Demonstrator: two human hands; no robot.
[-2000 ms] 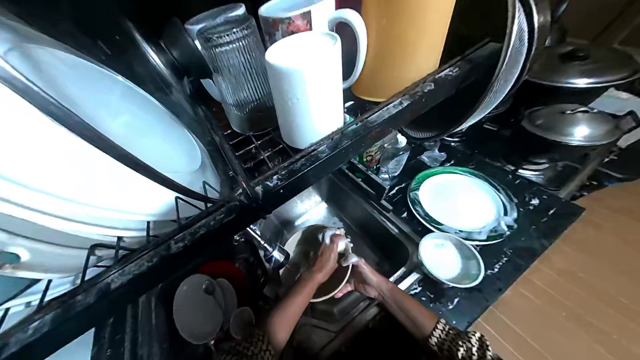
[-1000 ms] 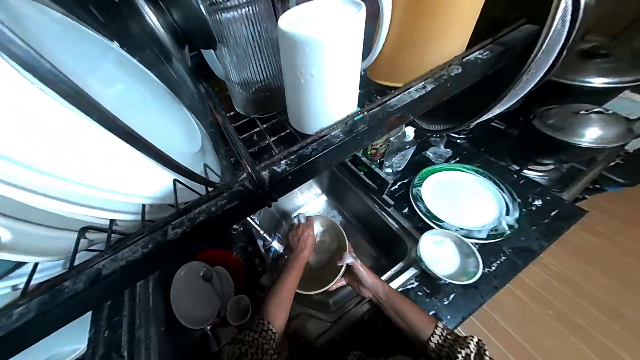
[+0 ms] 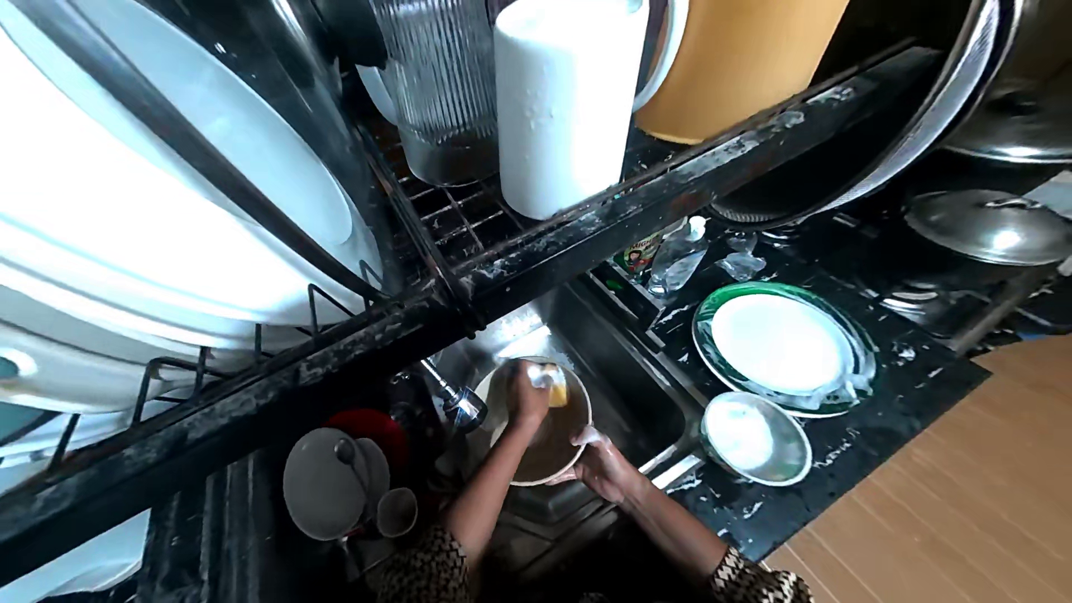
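Over the metal sink point(image 3: 620, 377) is a round, pale-rimmed bowl point(image 3: 544, 452). My left hand point(image 3: 529, 394) is inside it, closed on a yellow sponge point(image 3: 559, 394) with white suds, against the bowl's inner wall. My right hand point(image 3: 605, 469) grips the bowl's right rim, thumb on top and fingers beneath. A chrome faucet point(image 3: 463, 406) stands just left of the bowl. Right of the sink, a green-rimmed plate point(image 3: 779, 347) with suds lies on the black counter, and a small metal bowl point(image 3: 756, 438) sits below it.
A black dish rack point(image 3: 536, 251) crosses above the sink, holding large white plates point(image 3: 167, 193), a white mug point(image 3: 565, 109) and a ribbed glass point(image 3: 444, 92). Dishes with a spoon point(image 3: 327, 483) lie at lower left. A lidded pan point(image 3: 997, 226) stands at far right.
My left hand, on the bowl's left side one second ago, is now farther inside it, with the yellow sponge showing. My right hand still holds the rim. The view has moved closer to the rack.
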